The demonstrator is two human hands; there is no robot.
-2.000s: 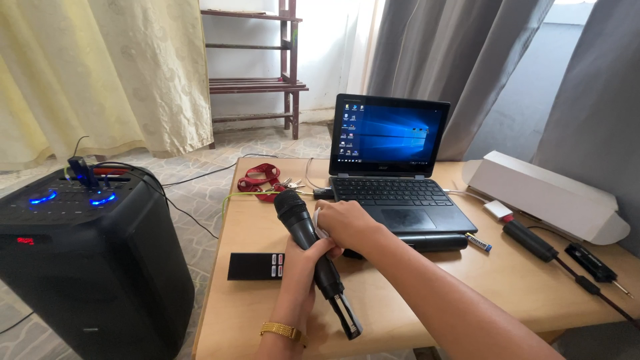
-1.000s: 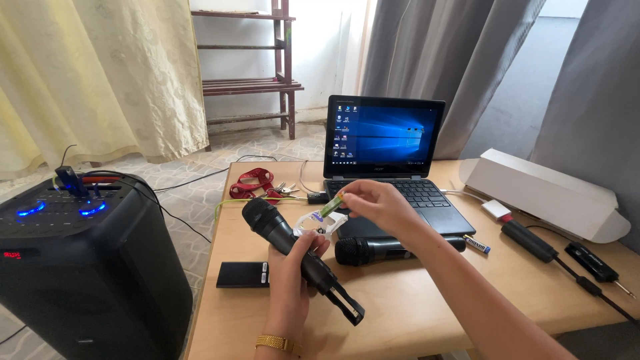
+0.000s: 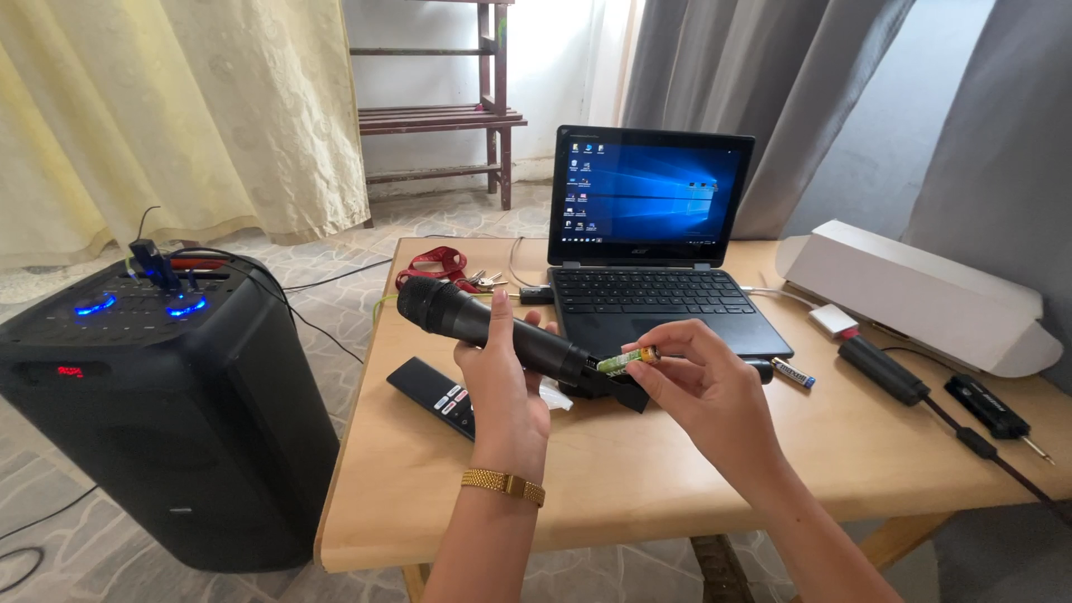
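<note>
My left hand (image 3: 507, 394) is closed around a black wireless microphone (image 3: 536, 345), its mesh head up and to the left, its battery end down and to the right. Between thumb and fingers of my right hand (image 3: 699, 377) is a green AA-size battery (image 3: 628, 359), at the open battery compartment of the microphone. Behind my right hand lies a second dark microphone (image 3: 760, 370), mostly hidden. Beside its end rests a blue and silver battery (image 3: 793, 373). A piece of clear plastic packaging (image 3: 554, 396) shows partly behind the microphone in my left hand.
On the wooden table (image 3: 670, 469) are an Acer laptop (image 3: 662, 310), a black remote control (image 3: 435, 397), a red lanyard (image 3: 431, 266) with keys, a white box (image 3: 917, 297), a cable adapter (image 3: 883, 368) and a black plug-in receiver (image 3: 988, 406). A large black speaker (image 3: 167, 419) stands left of the table.
My right hand has brought the green battery down to the microphone's battery end. My left hand keeps hold of the microphone, now tilted closer to level.
</note>
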